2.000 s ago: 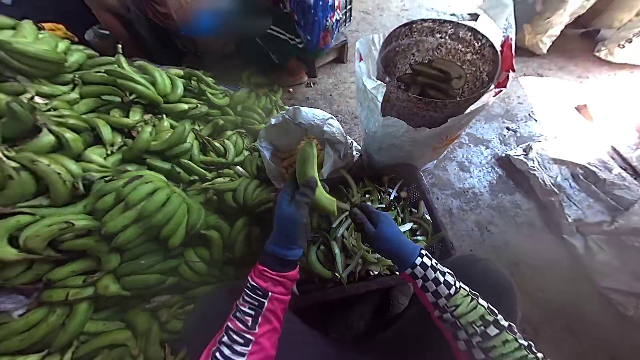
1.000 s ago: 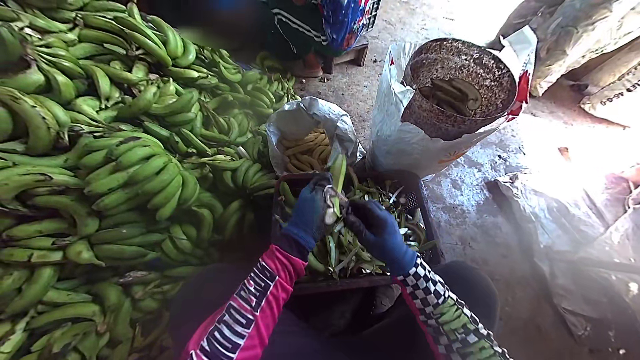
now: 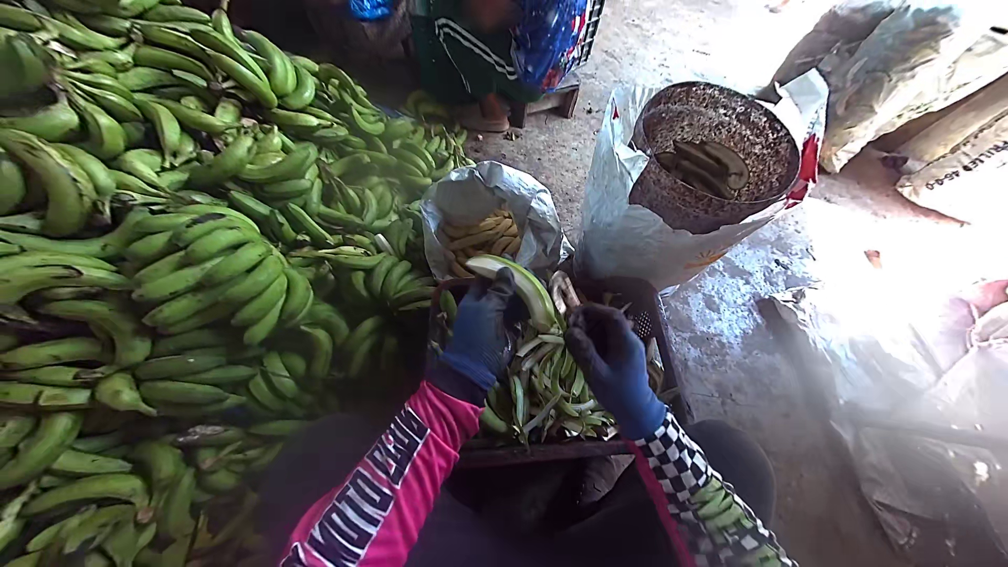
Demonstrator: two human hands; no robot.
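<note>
My left hand (image 3: 482,327), in a blue glove, grips a green plantain (image 3: 520,290) whose skin shows a pale peeled strip. My right hand (image 3: 610,362), gloved too, is curled at the plantain's lower end; whether it holds a small tool is hidden. Just above its fingers is a pale brownish piece (image 3: 564,293) that I cannot identify. Both hands are over a dark plastic crate (image 3: 543,451) holding green peels (image 3: 551,386). Behind the crate, a white sack (image 3: 543,213) holds peeled yellowish plantains (image 3: 488,236).
Green plantain bunches (image 3: 228,268) are heaped at the left. A stained bucket (image 3: 717,157) with dark pieces inside stands in a white sack (image 3: 614,236) beyond the crate. Further sacks (image 3: 890,87) lie at the right. Another person's leg (image 3: 465,55) is at the top, near a wooden pallet (image 3: 555,102).
The plantain in my left hand, whole and green two seconds ago, now shows a pale strip. My hands have moved apart since one second ago.
</note>
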